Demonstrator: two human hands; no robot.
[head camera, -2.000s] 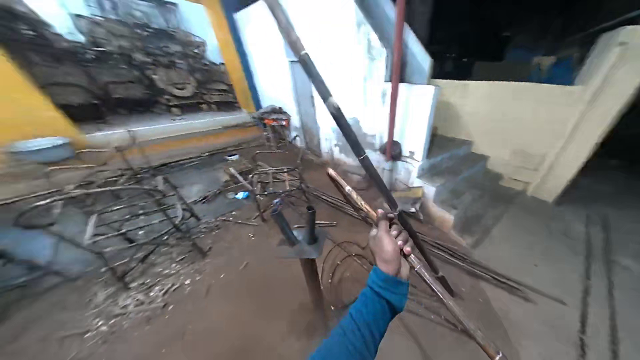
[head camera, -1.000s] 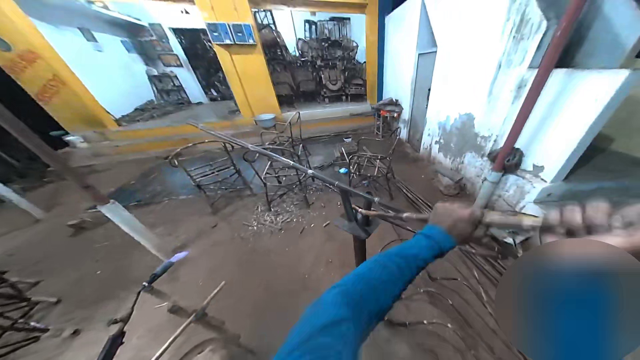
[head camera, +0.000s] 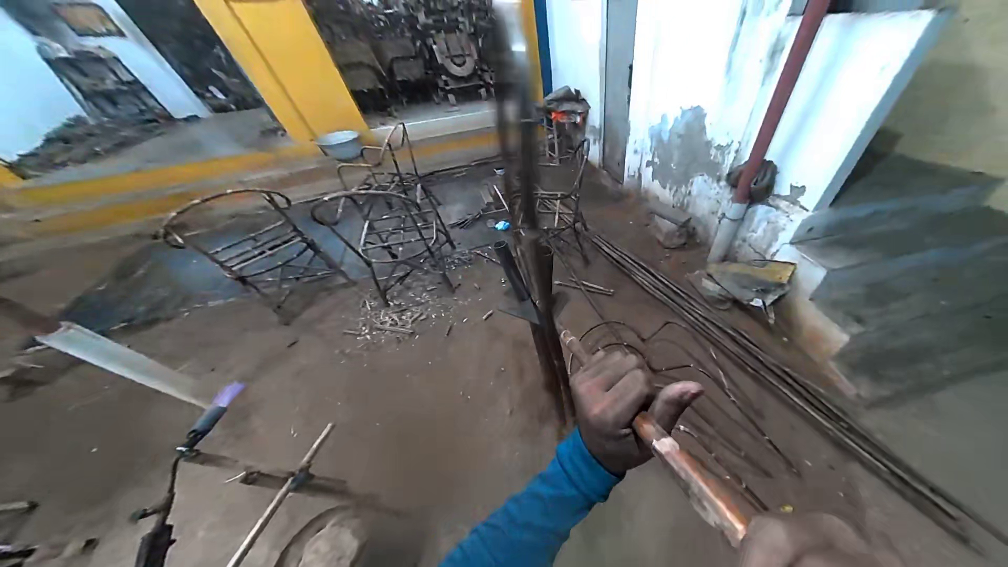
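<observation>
My left hand (head camera: 614, 409), in a blue sleeve, is closed round a light brown cane pole (head camera: 693, 480). At the bottom right edge, my right hand (head camera: 811, 539) is blurred and closed round the same pole's nearer end. Just beyond my left hand stands a metal post with two upright pipe stubs (head camera: 512, 270) and a small plate. A long dark pole (head camera: 521, 150), blurred, runs steeply past the stubs; whether it touches them I cannot tell. At lower left, a gas torch (head camera: 206, 421) points up with a bluish flame at its nozzle.
Cane chair frames (head camera: 260, 256) stand beyond wood scraps (head camera: 394, 315). Long rods (head camera: 709, 323) and bent canes (head camera: 693, 370) lie on the ground at right, near a red and white pipe (head camera: 776, 110) and steps. A thin stick (head camera: 279, 500) lies across a bar by the torch.
The held pole lay nearly level across the view one second ago and now slants down toward me. The dark pole now stands much steeper. My right hand was not in view two seconds ago.
</observation>
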